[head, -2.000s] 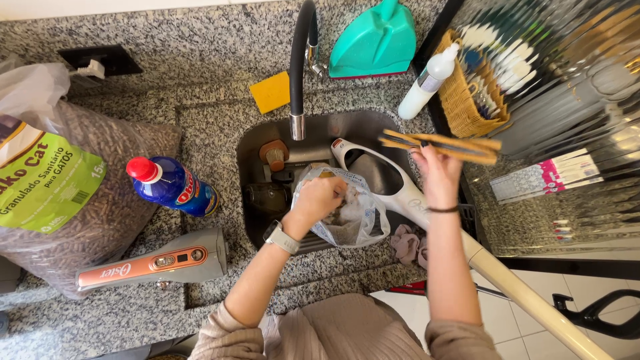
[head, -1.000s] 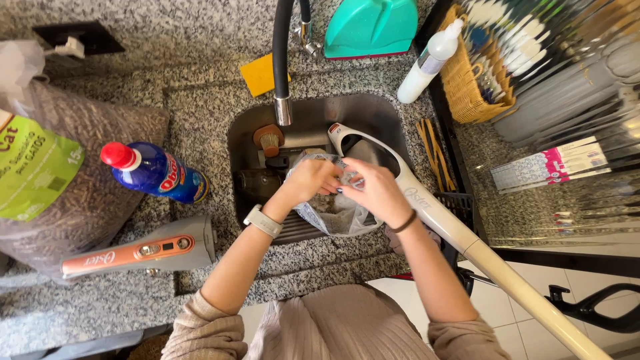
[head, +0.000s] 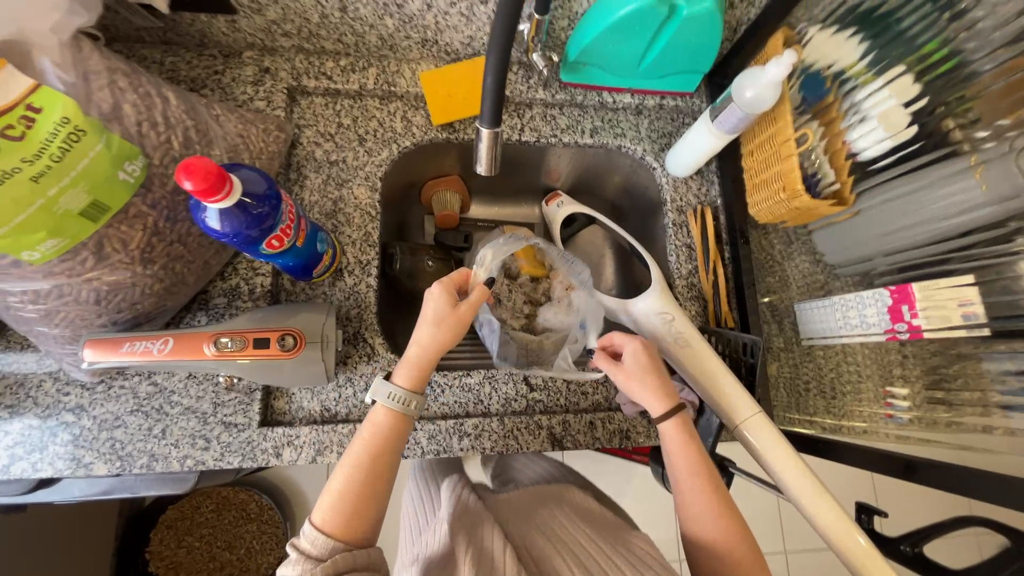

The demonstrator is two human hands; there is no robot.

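My left hand pinches the left rim of a clear plastic bag, and my right hand grips its lower right edge. The bag's mouth is spread over the stainless steel sink. Inside lie grey dust and fluff and a yellow piece. Behind the bag, a round filter with an orange rim and a dark transparent container rest in the sink. A cream vacuum cleaner tube with a looped handle leans across the sink's right side, close to my right hand.
Left on the granite counter are a pellet litter sack, a blue bottle and an Oster handheld unit. A black faucet overhangs the sink. At right are a white pump bottle, wooden tongs and a wicker basket.
The wooden tongs, in my right hand two seconds ago, now lie right of the sink. My hands, close together over the bag a second ago, have moved apart, and the bag's mouth is wider.
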